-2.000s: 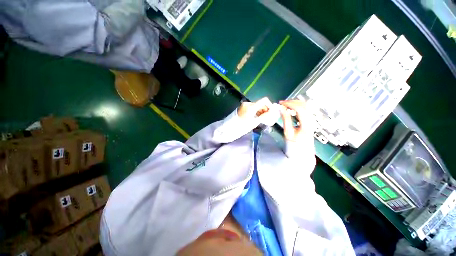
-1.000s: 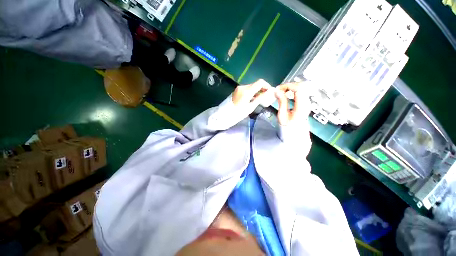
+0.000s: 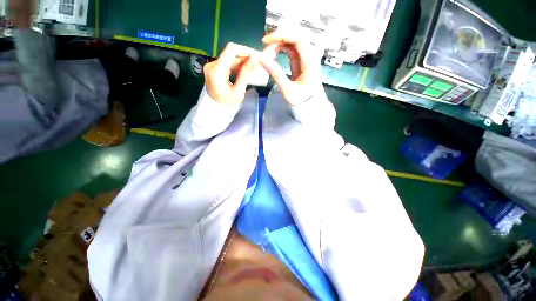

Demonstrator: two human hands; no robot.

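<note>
My left hand (image 3: 228, 73) and my right hand (image 3: 295, 66) are raised together in front of my chest, near the bench edge. Their fingertips meet on a small white piece (image 3: 260, 57), which is overexposed and hard to make out. A white strip or liner seems to hang under the left fingers (image 3: 257, 76). A group of white retail boxes (image 3: 347, 20) lies on the bench beyond my right hand, with hang tabs at the near end. The boxes are partly cut off by the top edge.
A scale (image 3: 452, 50) with a green lit display stands on the bench at right. White boxes (image 3: 64, 10) lie at far left. A person's grey sleeve (image 3: 35, 70) is at left, another at right. Brown cartons (image 3: 70, 241) and blue bags (image 3: 432, 154) are on the floor.
The view has turned and shifted, so boxes, scale and hands sit higher in the picture. My hands stay together at the fingertips. The coworker's arm at left now reaches up to the bench.
</note>
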